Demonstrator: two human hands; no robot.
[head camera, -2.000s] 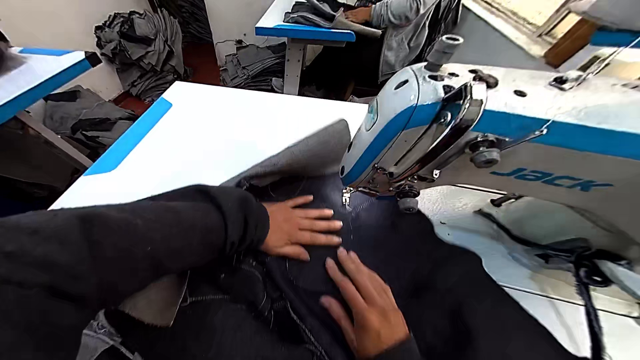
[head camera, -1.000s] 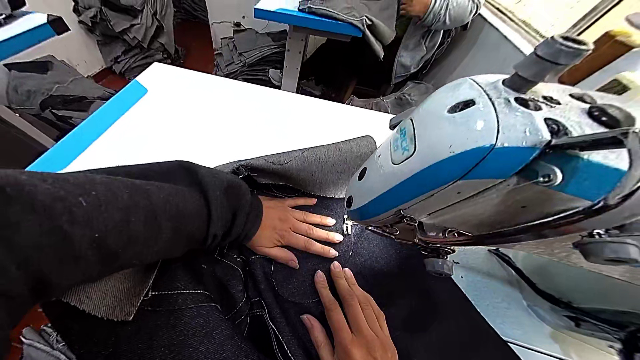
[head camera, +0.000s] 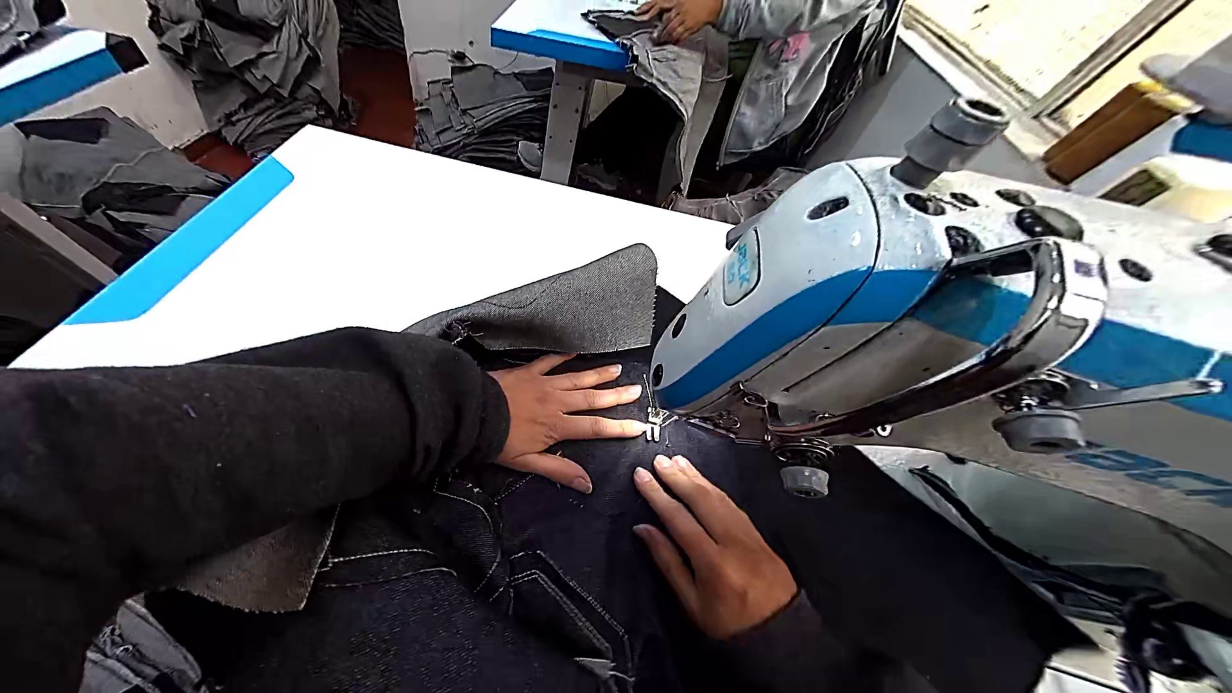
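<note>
Dark denim fabric with pale topstitching lies across the table under a Jack sewing machine. My left hand rests flat on the denim, fingers spread, its fingertips just left of the presser foot. Nearer to me, my right hand lies on the same cloth with its fingertips just below the foot. Neither hand grips anything. A grey turned-back flap of denim lies beyond my left hand. The needle tip is too small to make out.
The white table has a blue edge. Behind it, a co-worker's hands rest on grey cloth at another table. Piles of grey garments stand on the floor. Black cables run at the right, beneath the machine arm.
The view has shifted around the machine. Both hands stay flat on the denim beside the presser foot throughout; any movement of the cloth is unclear.
</note>
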